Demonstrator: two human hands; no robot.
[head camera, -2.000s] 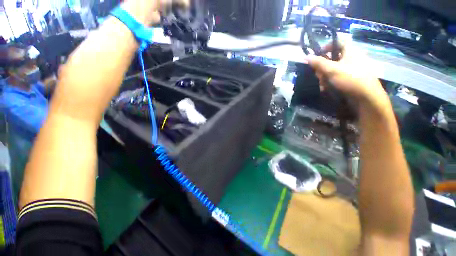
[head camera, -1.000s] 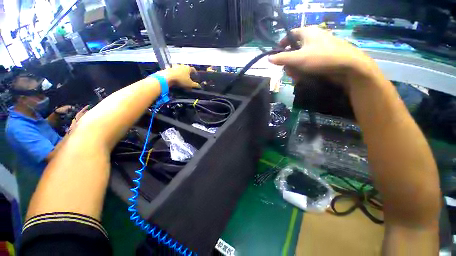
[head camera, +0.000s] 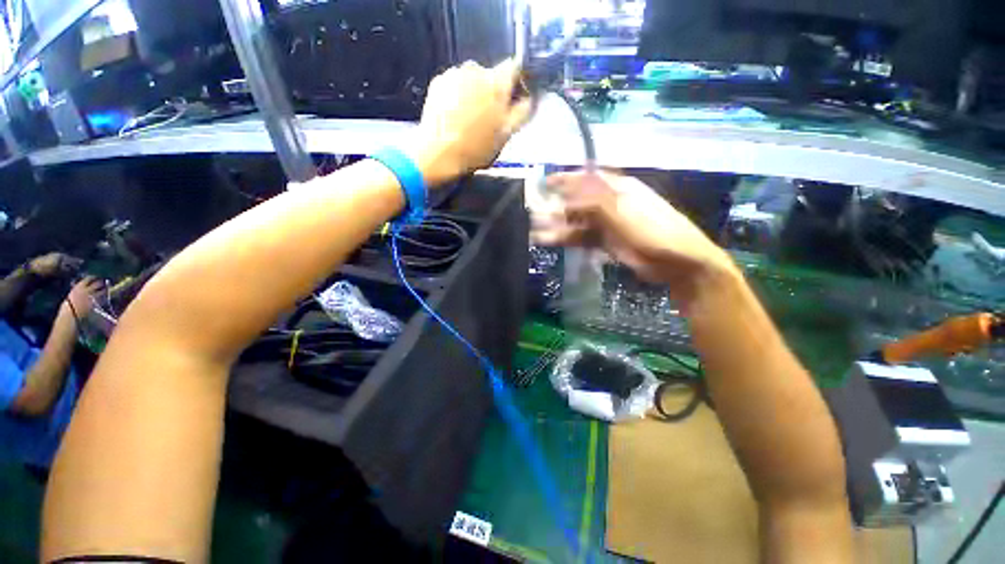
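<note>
A black cable (head camera: 582, 123) arcs between my hands above the bin's right edge. My left hand (head camera: 474, 110), with a blue wrist strap (head camera: 401, 185), is raised in front of the shelf, closed on the cable's upper part. My right hand (head camera: 595, 215) is blurred, just below and to the right, with its fingers around the lower part of the cable. What else the fingers hide I cannot tell. The black divided bin (head camera: 441, 353) stands at left, with coiled cables (head camera: 435, 245) and a silvery bag (head camera: 358, 311) in its compartments.
An open parts bag (head camera: 604, 380) lies on the green mat behind the tan board (head camera: 672, 485). A screw feeder (head camera: 898, 441) and an orange screwdriver (head camera: 942, 337) are at right. A clear tray (head camera: 639, 308) sits behind. The shelf edge (head camera: 705, 154) crosses above. Another person's hands show at far left.
My left hand has risen out of the bin to the cable. My right hand has moved left and down. The view has shifted right, bringing the feeder and screwdriver into sight.
</note>
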